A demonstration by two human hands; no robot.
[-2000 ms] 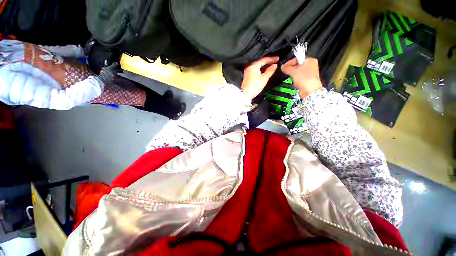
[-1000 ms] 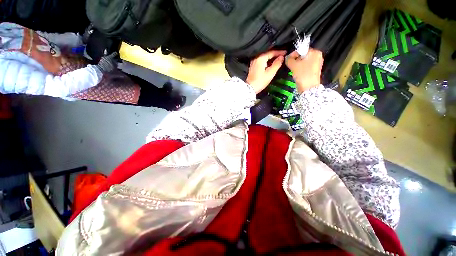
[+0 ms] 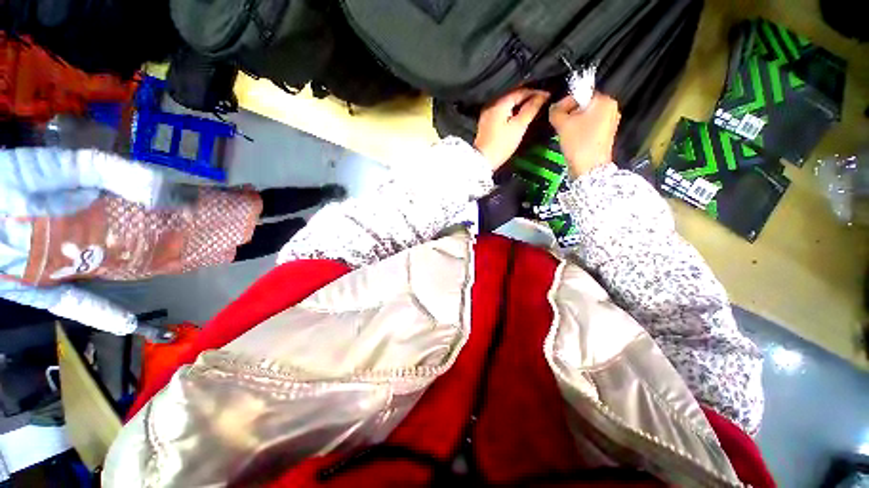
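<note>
A large dark backpack [image 3: 457, 48] lies on the table in front of me. My left hand [image 3: 507, 124] is at its near edge, thumb and index finger close to my right hand; I cannot tell if it pinches something. My right hand [image 3: 586, 129] is closed around a white tuft of tag fasteners [image 3: 581, 84] that sticks up from the fist. Its fingertips are at the backpack's edge, and what they touch is too small to tell. Green and black hang tags [image 3: 541, 176] show below and between my hands, partly hidden by my right wrist and sleeve.
Two fanned stacks of hang tags, an upper one [image 3: 777, 91] and a lower one [image 3: 719, 176], lie on the yellow table [image 3: 810, 276] at right. A crumpled clear plastic bag [image 3: 838, 186] lies beside them. More backpacks are upper left. A person [image 3: 114, 229] and blue stool [image 3: 181, 133] are left.
The person at left has turned away from the table and moved lower in view, uncovering the blue stool and an orange bundle. My hands stay together at the backpack edge with little movement.
</note>
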